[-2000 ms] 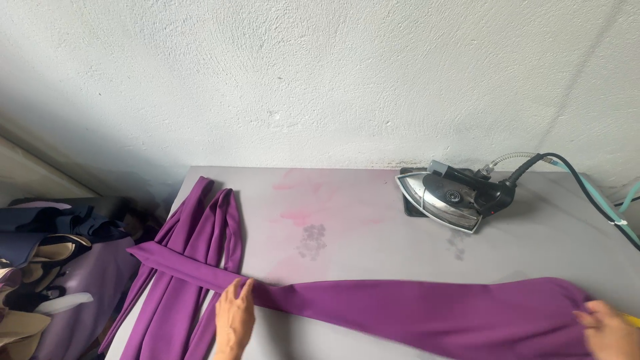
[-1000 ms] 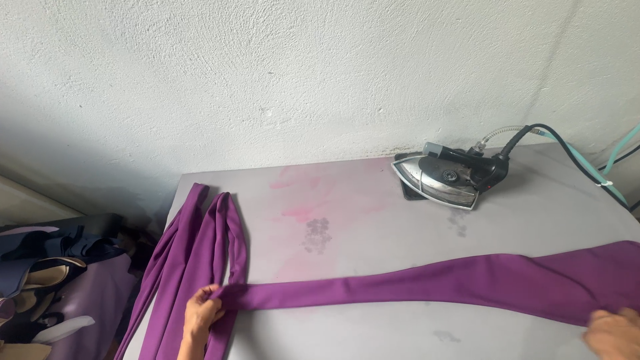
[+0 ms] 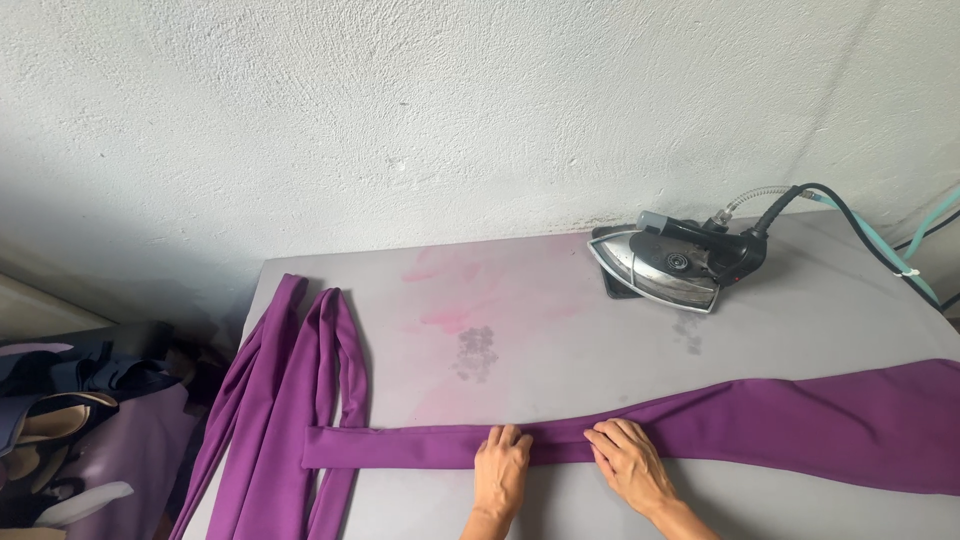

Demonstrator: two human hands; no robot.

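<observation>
A long purple fabric strip point(image 3: 795, 427) lies across the grey ironing table, narrow at its left end and widening to the right, where it leaves the view. My left hand point(image 3: 502, 465) rests on the narrow part with bent fingers pinching the cloth. Just to its right, my right hand point(image 3: 626, 461) grips the same strip, its fingertips along a lengthwise fold. More purple strips point(image 3: 281, 397) hang in loose folds over the table's left side, partly under the narrow end. A steam iron point(image 3: 667, 259) sits on a dark rest at the back right, touched by neither hand.
The grey table cover point(image 3: 420, 360) has pink and dark stains. Behind it stands a rough white wall point(image 3: 420, 112). A black cable point(image 3: 855, 225) and a teal hose run from the iron to the right. Dark and beige fabric pieces point(image 3: 67, 427) are heaped at the lower left.
My left hand has moved right, away from the hanging strips, and my right hand has come left from the far right edge. Both are now close together on the strip's narrow part.
</observation>
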